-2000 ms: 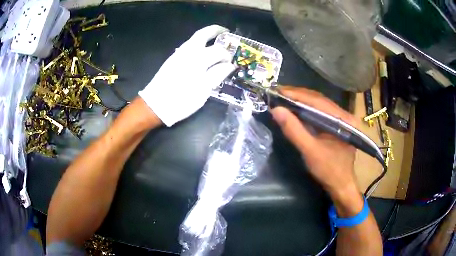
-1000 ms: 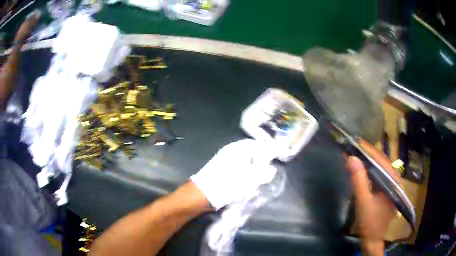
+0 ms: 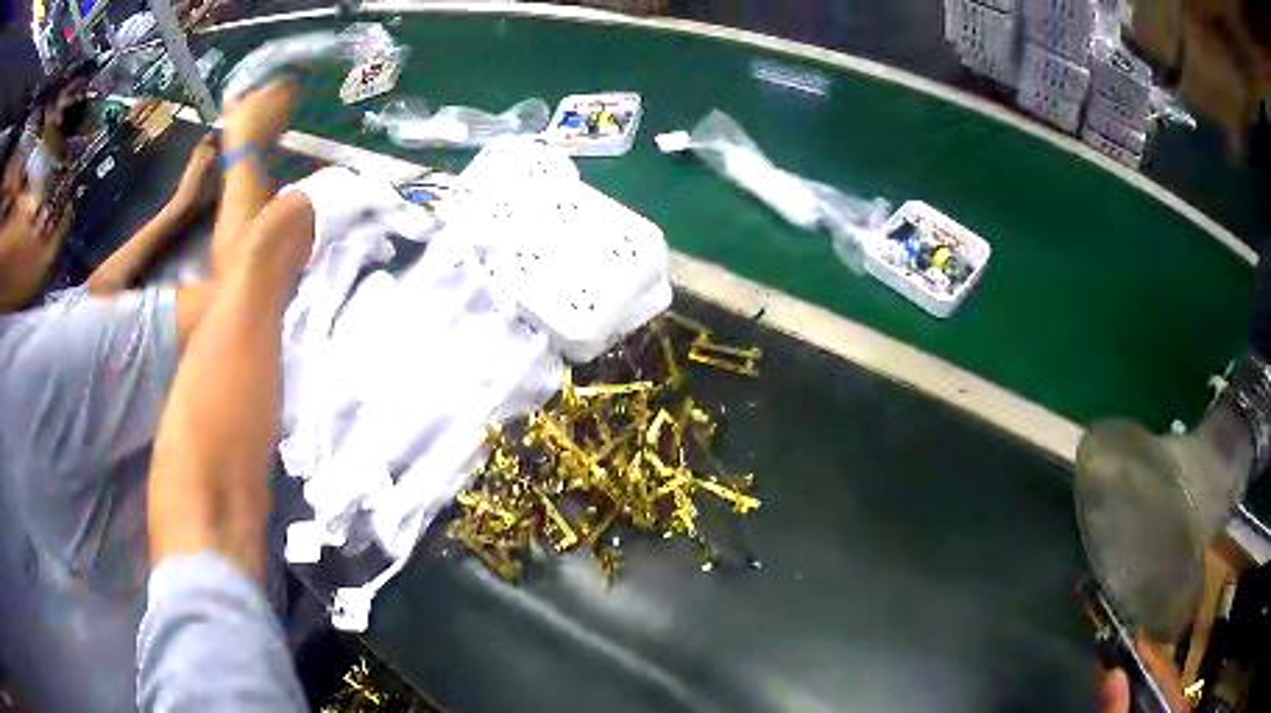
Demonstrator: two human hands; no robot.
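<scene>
My left hand [image 3: 349, 206], in a white glove, is at the upper left against the stacked white power strips [image 3: 592, 265]. Glove and strips blend together, so its grip cannot be told. The strips lie socket faces up, with white bundled cords [image 3: 404, 376] hanging towards me. My right hand [image 3: 1154, 680] is cut off by the lower right edge and holds the soldering iron [image 3: 1115, 644]. A loose pile of brass contact strips [image 3: 599, 467] lies on the dark mat [image 3: 864, 557] beside the stack.
Open white housings [image 3: 927, 258] with bagged cords lie on the green conveyor [image 3: 781, 126] behind its pale edge [image 3: 892, 359]. A translucent fume hood [image 3: 1143, 515] stands at right. Another person's arm [image 3: 240, 174] is at upper left. Stacked white units [image 3: 1052, 63] stand at the back right.
The view has swung left and up. My left hand has let go of the open housing and reached to the stacked strips. The housing near me is out of view. My right hand still holds the iron.
</scene>
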